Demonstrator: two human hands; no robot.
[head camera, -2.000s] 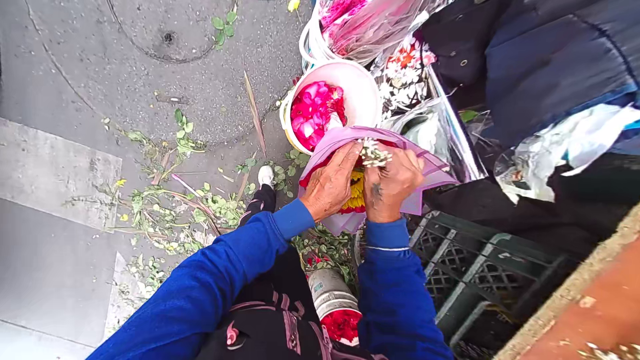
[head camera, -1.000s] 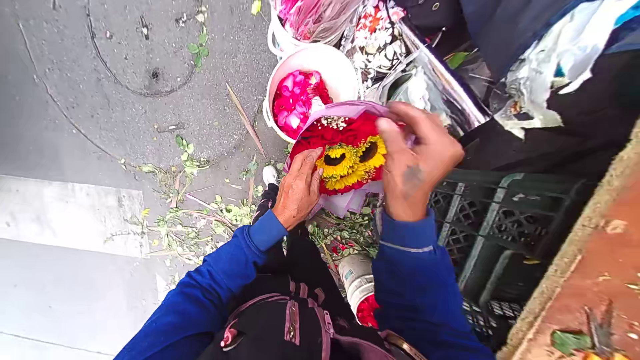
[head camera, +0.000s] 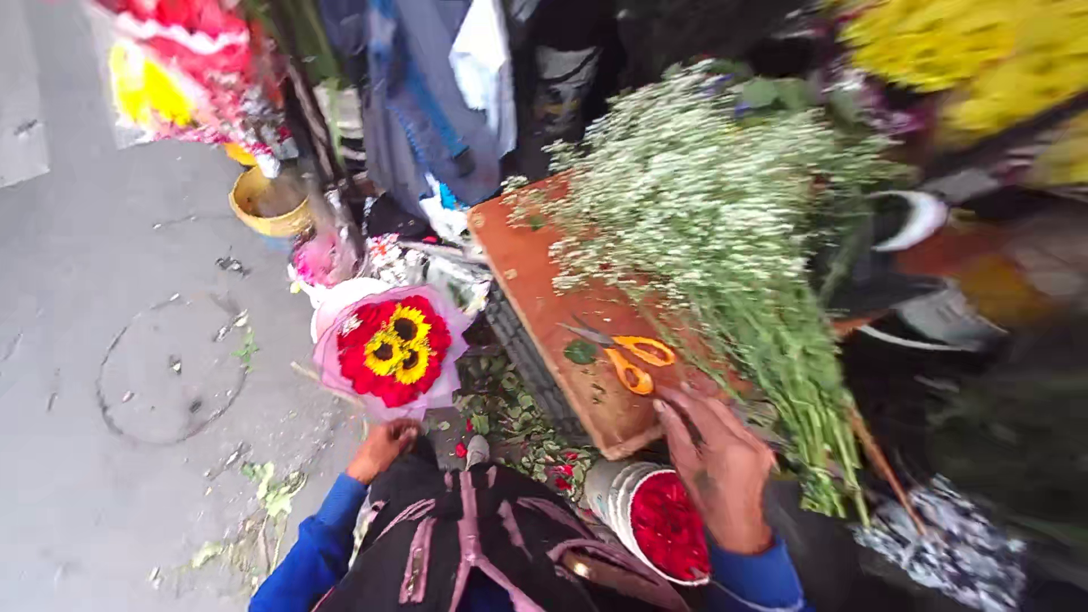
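My left hand (head camera: 387, 448) is closed at the base of a round bouquet (head camera: 394, 350) of red blooms with several small white flowers and three sunflowers, wrapped in pale pink-purple paper. Its stems are hidden by the wrap and hand. My right hand (head camera: 718, 463), fingers spread and nothing seen in it, is over the near edge of a reddish-brown wooden board, just below orange-handled scissors (head camera: 627, 353). The scissors lie on the board (head camera: 544, 314) beside a green leaf (head camera: 580, 351). A large bunch of small white filler flowers (head camera: 705, 187) covers much of the board.
A bucket of red petals or blooms (head camera: 669, 525) stands below the board. Cut leaves (head camera: 518, 408) litter the ground between board and bouquet. A yellow bucket (head camera: 270, 202) and wrapped flowers (head camera: 183, 72) are at upper left, yellow flowers (head camera: 977, 51) at upper right.
My right hand has left the bouquet and is now at the board near the scissors. The left hand has stayed with the bouquet. The view has swung strongly to the right.
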